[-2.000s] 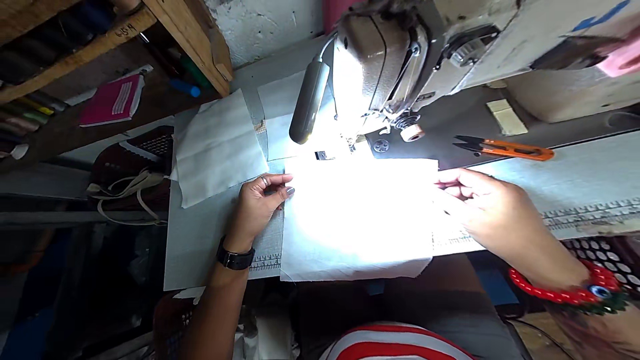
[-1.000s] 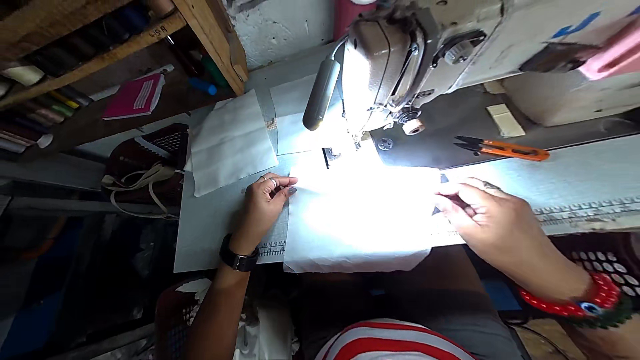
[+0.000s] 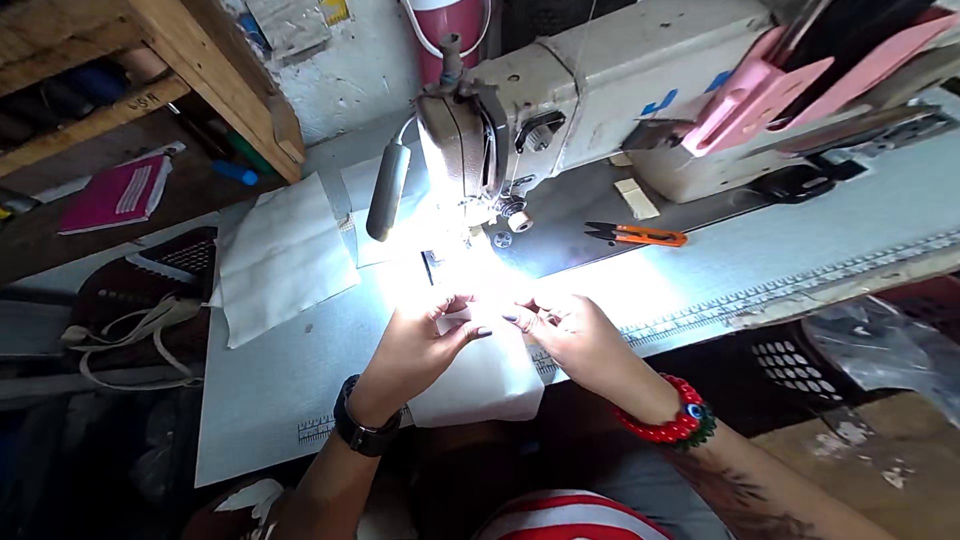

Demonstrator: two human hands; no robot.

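White fabric (image 3: 480,375) lies below the needle area of an industrial sewing machine (image 3: 517,135) and hangs over the table's front edge. My left hand (image 3: 420,337) pinches its upper part between thumb and fingers. Close by on the right, my right hand (image 3: 562,330) pinches the same fabric, fingertips near those of the left. Strong glare from the lamp (image 3: 389,191) hides the fabric's upper edge and much of the presser foot area. Another piece of white fabric (image 3: 289,259) lies flat on the table at the left.
Orange thread snips (image 3: 649,235) lie on the machine bed, near a small cream block (image 3: 636,199) and a metal bobbin (image 3: 502,239). A measuring tape (image 3: 712,307) runs along the table's front edge. A pink notebook (image 3: 120,191) rests on the wooden shelf unit at the left.
Both hands have come together at the middle of the fabric; before, they held it at opposite sides. The fabric, earlier spread wide, now looks narrower and gathered or folded. The view has moved closer.
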